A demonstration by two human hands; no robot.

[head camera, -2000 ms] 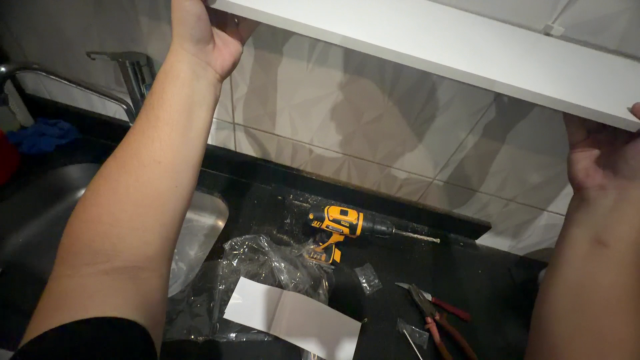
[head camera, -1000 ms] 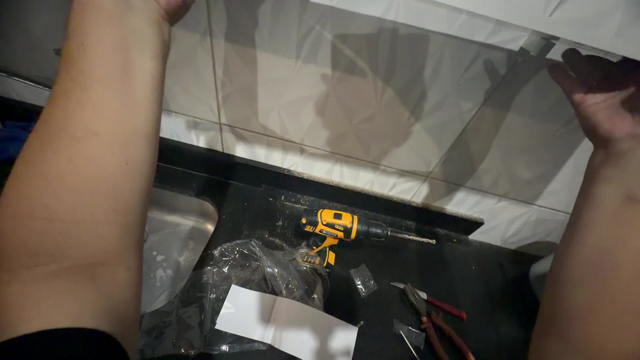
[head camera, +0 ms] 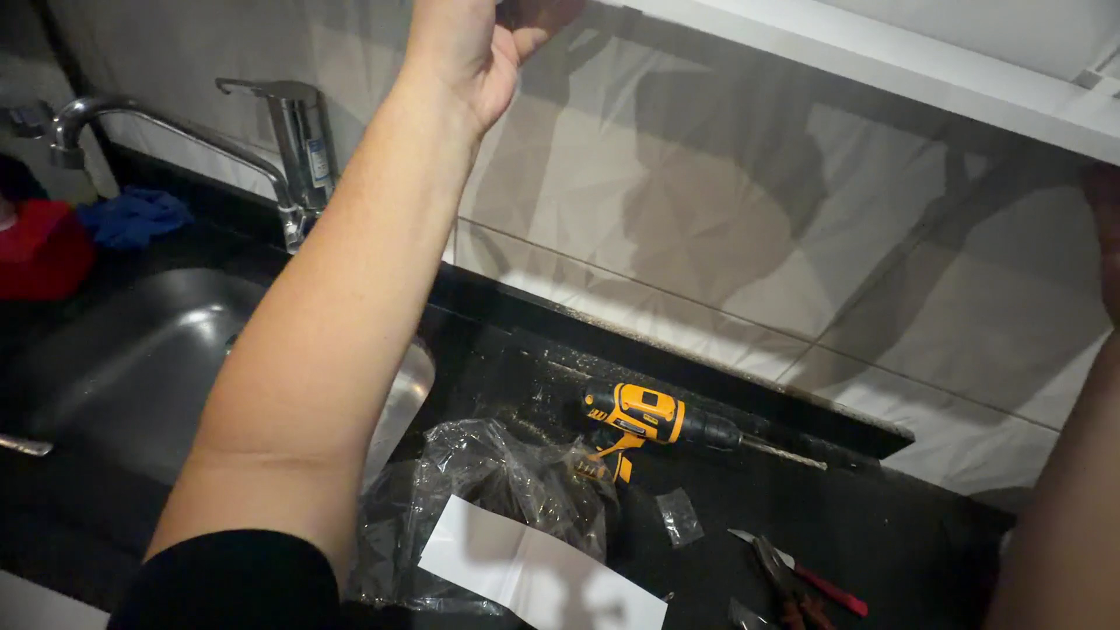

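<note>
A long white shelf board [head camera: 857, 61] runs across the upper right, in front of the tiled wall. My left hand [head camera: 516, 48] is raised at its left end, fingers partly cut off by the top edge, so its grip is hard to see. At the right edge my right hand [head camera: 1104, 227] shows only in part, just under the board. Below, a yellow and black cordless drill [head camera: 643, 416] with a long masonry bit [head camera: 783, 452] lies on the black countertop. Pliers [head camera: 781, 577] and a red-handled tool [head camera: 827, 588] lie to its lower right.
A crumpled clear plastic bag [head camera: 507, 481] and a folded white paper [head camera: 542, 569] lie left of the pliers. A small clear packet [head camera: 679, 516] is near the drill. At left are a steel sink [head camera: 157, 350], a faucet [head camera: 293, 149], a blue cloth [head camera: 136, 217] and a red container [head camera: 44, 249].
The view has swung left and back since one second ago. My hands have stayed raised around the board. The drill, bag and paper lie as before.
</note>
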